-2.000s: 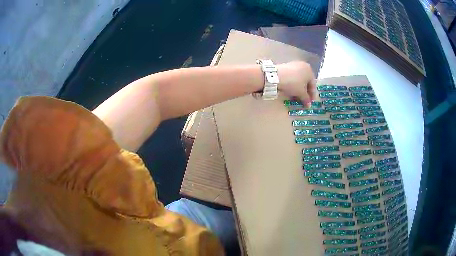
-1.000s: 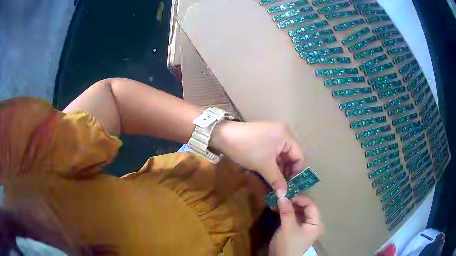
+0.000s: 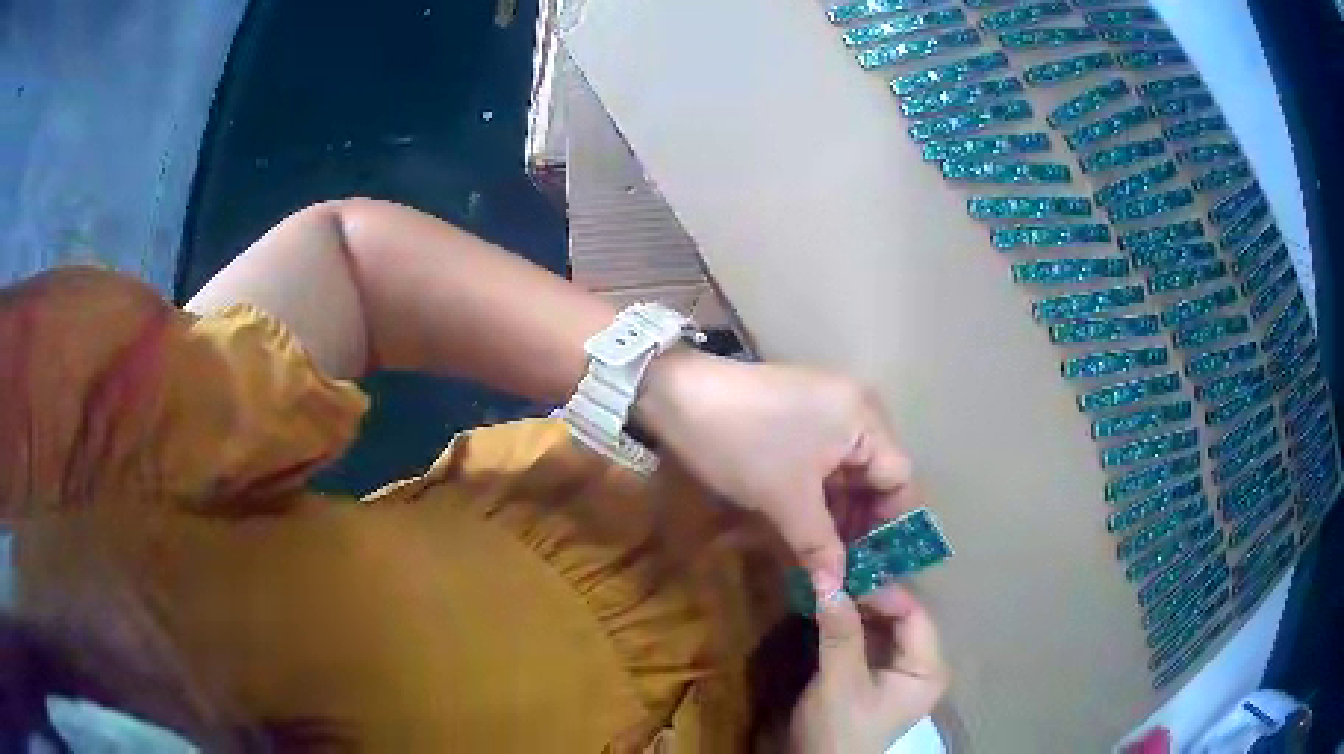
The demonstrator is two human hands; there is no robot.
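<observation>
A small green circuit board panel point(image 3: 902, 551), wider than the single boards, is held above the bare part of the cardboard sheet point(image 3: 826, 251). My left hand point(image 3: 789, 442), with a pale watch on its wrist, grips the panel between thumb and fingers. My right hand point(image 3: 873, 670), at the bottom, pinches the panel's near end from below, its thumb against my left thumb. The fingers hide part of the panel. Single circuit boards point(image 3: 1061, 273) lie in slanting rows on the sheet.
A pale wrapped or printed item point(image 3: 1253, 725) and a small red thing point(image 3: 1147, 740) lie at the bottom right on the white table point(image 3: 1201, 685). A corrugated cardboard piece point(image 3: 627, 221) is beside the sheet, left of it.
My left hand has come back from the far rows, where it was two seconds ago, to the panel near my body. In the last second both hands have stayed nearly in place while the view shifted slightly.
</observation>
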